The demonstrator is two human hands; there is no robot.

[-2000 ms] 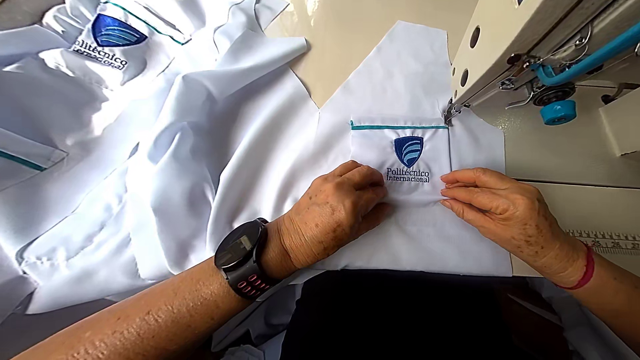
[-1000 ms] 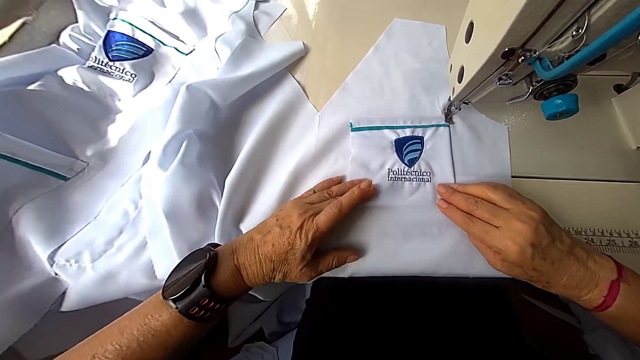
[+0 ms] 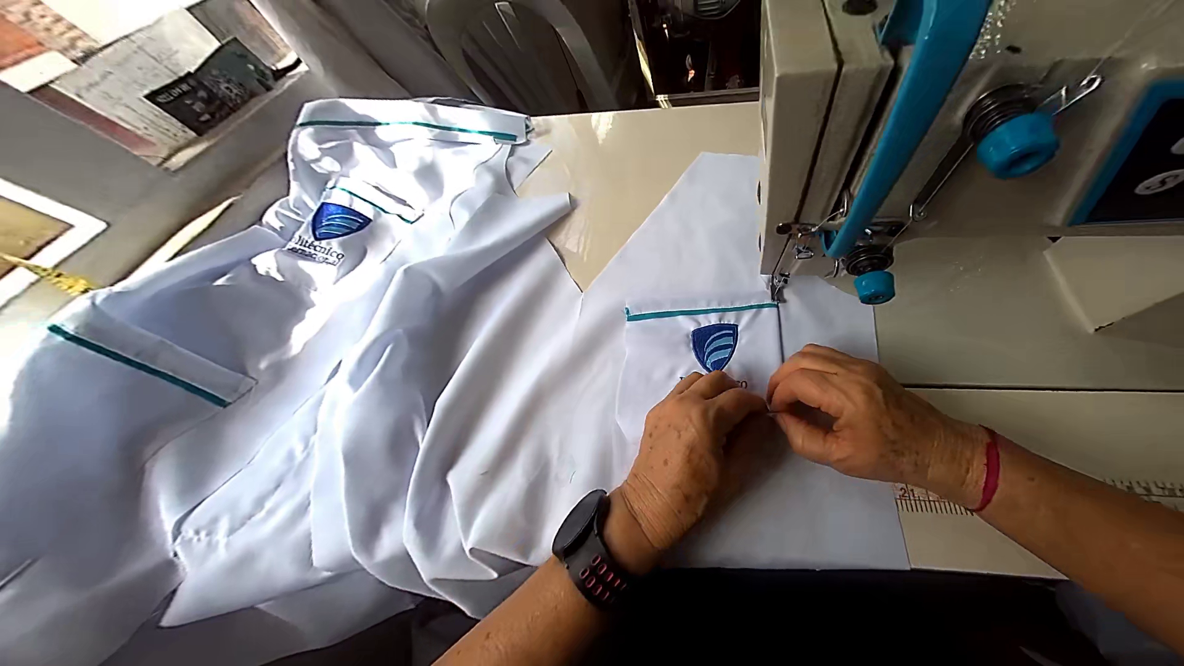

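Note:
A white fabric pocket piece (image 3: 666, 347) with teal trim and a blue embroidered shield lies on a larger white fabric panel (image 3: 684, 222). Its upper right corner sits under the presser foot (image 3: 778, 289) of the sewing machine (image 3: 1036, 111). My left hand (image 3: 689, 449), with a watch at the wrist, bends its fingers over the pocket just below the shield and covers part of the lettering. At the pocket's right edge, my right hand (image 3: 846, 412) pinches the fabric between thumb and fingers. The fingertips of both hands are close together.
A white garment (image 3: 370, 351) with teal trim and another embroidered shield is bunched across the left. A measuring tape or scale (image 3: 939, 499) runs along the table (image 3: 999, 425) at the right. A plastic chair (image 3: 518, 46) stands behind the table.
The view has shifted to take in more of the table's far side. My left hand, lying flat on the fabric one second ago, is now bent near my right fingertips. My right fingers have gone from flat to pinching.

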